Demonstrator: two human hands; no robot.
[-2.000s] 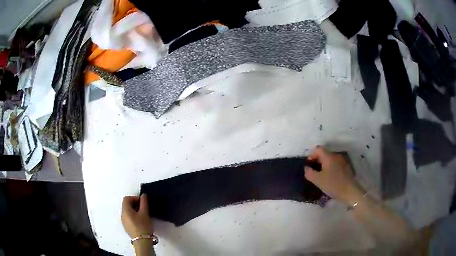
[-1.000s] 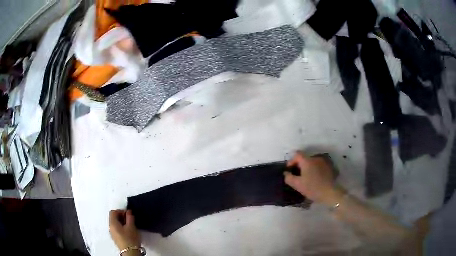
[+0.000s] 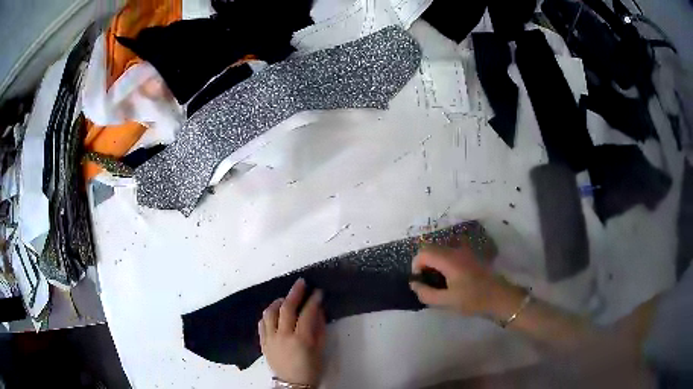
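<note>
A curved black cut piece lies on the white table in front of me, over a speckled grey piece that shows along its upper right edge. My left hand rests on the black piece near its middle, fingers apart, pressing it flat. My right hand pinches the black piece near its right end, drawn back from the grey piece's right end. The lower edge of the grey piece is hidden.
Matching grey pieces lie farther back. Orange cloth, white cloth and black cloth are behind left. Black offcuts and a smartphone lie at right. Layered strips hang at the left edge.
My left hand has let go of the left end and moved right to the middle. My right hand has pulled the black layer's right end back, exposing speckled grey. The view has shifted.
</note>
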